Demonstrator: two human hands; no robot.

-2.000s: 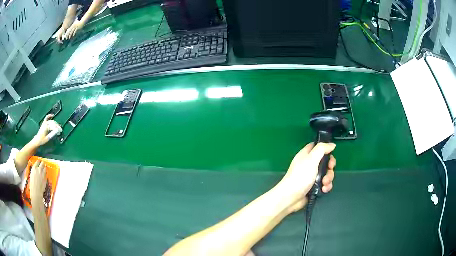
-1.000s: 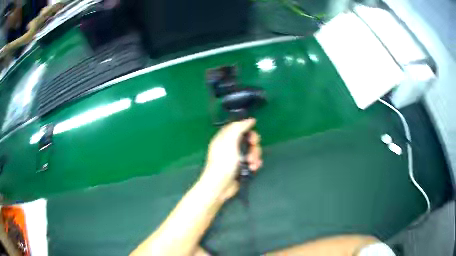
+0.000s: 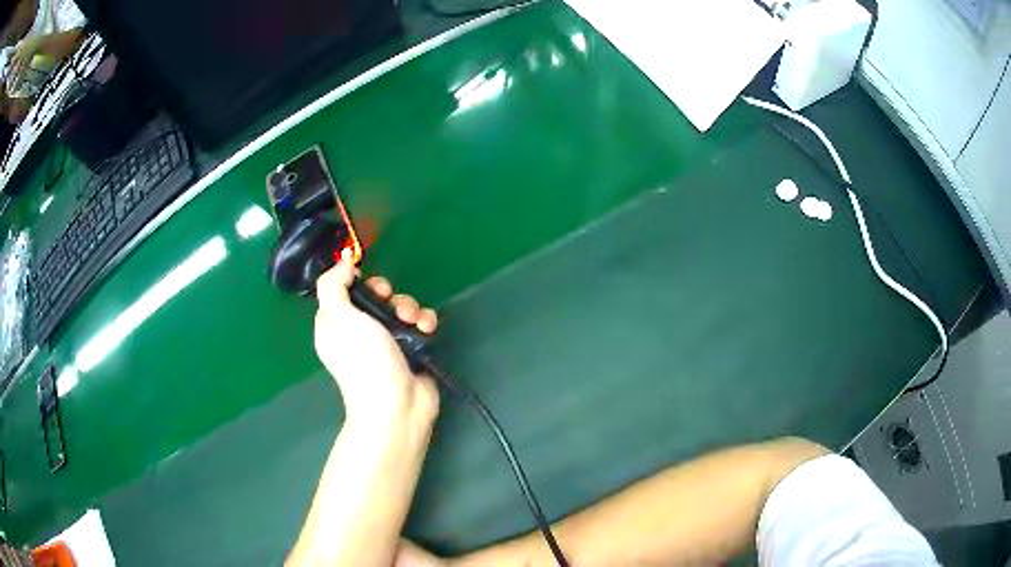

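Note:
My left hand (image 3: 371, 338) is closed around the grip of a black handheld scanner (image 3: 302, 253). The scanner's rounded head is over the lower part of a dark phone housing (image 3: 305, 186) and hides part of it. A red-orange glow shows beside the head, along the housing's right edge. The scanner's black cord (image 3: 493, 426) runs down to the bottom edge. My right forearm crosses the bottom from the right; my right hand is not visible.
The housing lies on the glossy green belt (image 3: 488, 188). Another housing (image 3: 53, 421) is far left. A keyboard (image 3: 111, 216) and black panel stand beyond. White pieces (image 3: 815, 208) and a white cable (image 3: 870, 249) are right. A person's hand shows upper left.
The view has swung right, so things sit further left. The scanner is still in my left hand, now tilted left, with a red glow visible. My right forearm has come into view.

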